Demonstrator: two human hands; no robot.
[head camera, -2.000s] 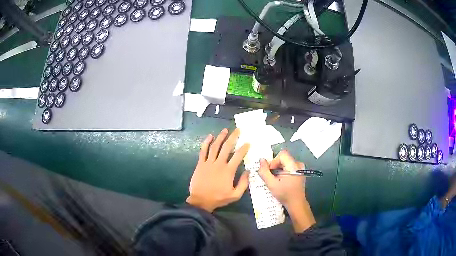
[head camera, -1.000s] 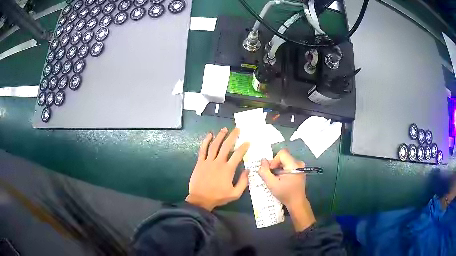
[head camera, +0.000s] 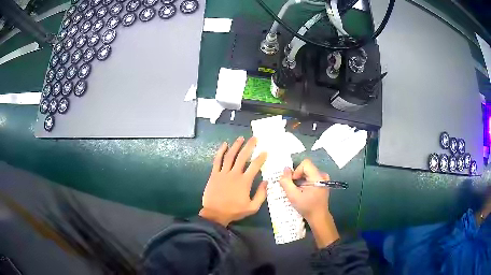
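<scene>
A long narrow white record slip (head camera: 285, 215) with rows of writing lies on the green bench, its lower end reaching the bench's near edge. My left hand (head camera: 231, 185) lies flat with fingers spread, its fingertips and thumb at the slip's left side; it grips nothing. My right hand (head camera: 309, 193) holds a dark and clear pen (head camera: 331, 184) over the middle of the slip. The pen's tip is hidden by my fingers. White wipes (head camera: 343, 145) lie to the right of the slip's upper end.
A black fixture (head camera: 312, 102) with cables stands beyond the slip, with a green label (head camera: 261, 89), a small black bottle (head camera: 278, 86) and a white block (head camera: 231, 88). Grey boards with round parts flank it, left (head camera: 145, 91) and right (head camera: 425, 96). A blue sleeve (head camera: 457, 244) is at lower right.
The fingers of my right hand have shifted very slightly on the slip, with the pen still held. My left hand stays in place.
</scene>
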